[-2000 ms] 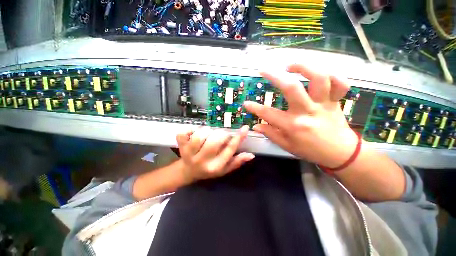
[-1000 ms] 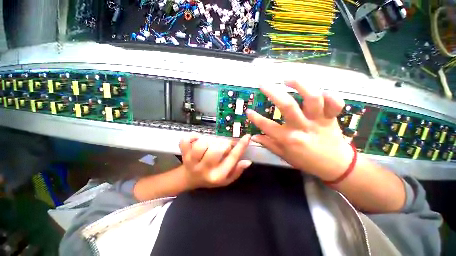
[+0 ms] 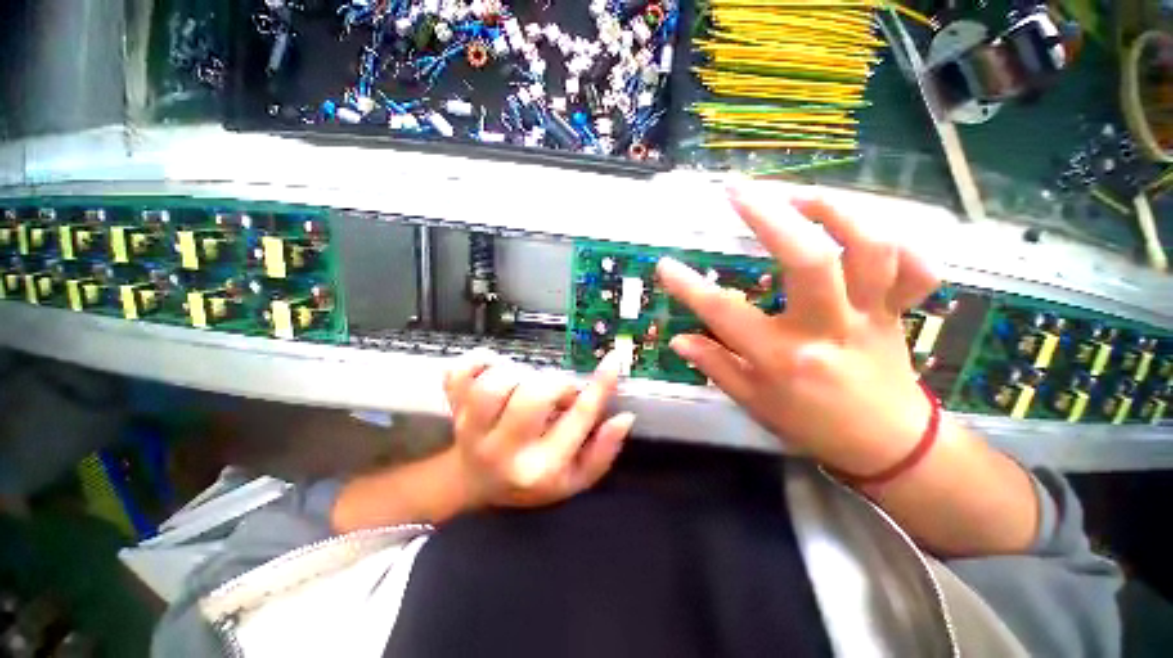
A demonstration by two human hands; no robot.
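A green circuit board panel (image 3: 596, 302) lies in the rail channel in front of me, with pale and yellow block parts on it. My left hand (image 3: 530, 418) is at the panel's near left edge, its index fingertip by the lower pale block (image 3: 623, 355), other fingers curled. My right hand (image 3: 817, 328) spans over the panel with spread fingers and hides much of it. Its index fingertip is over the upper row, right of the upper pale block (image 3: 630, 298). I cannot tell whether a tiny part is in either hand's fingertips.
More board panels lie in the channel at left (image 3: 167, 270) and right (image 3: 1074, 360). A dark gap with rods (image 3: 444, 276) is left of the panel. Beyond the rail (image 3: 386, 167) are a black tray of mixed components (image 3: 302, 109), yellow wires (image 3: 785, 77) and a metal strip (image 3: 945, 129).
The whole view has shifted, with tray and boards lower in the picture. My left index fingertip now reaches onto the lower pale block. My right thumb and index finger are a little farther apart.
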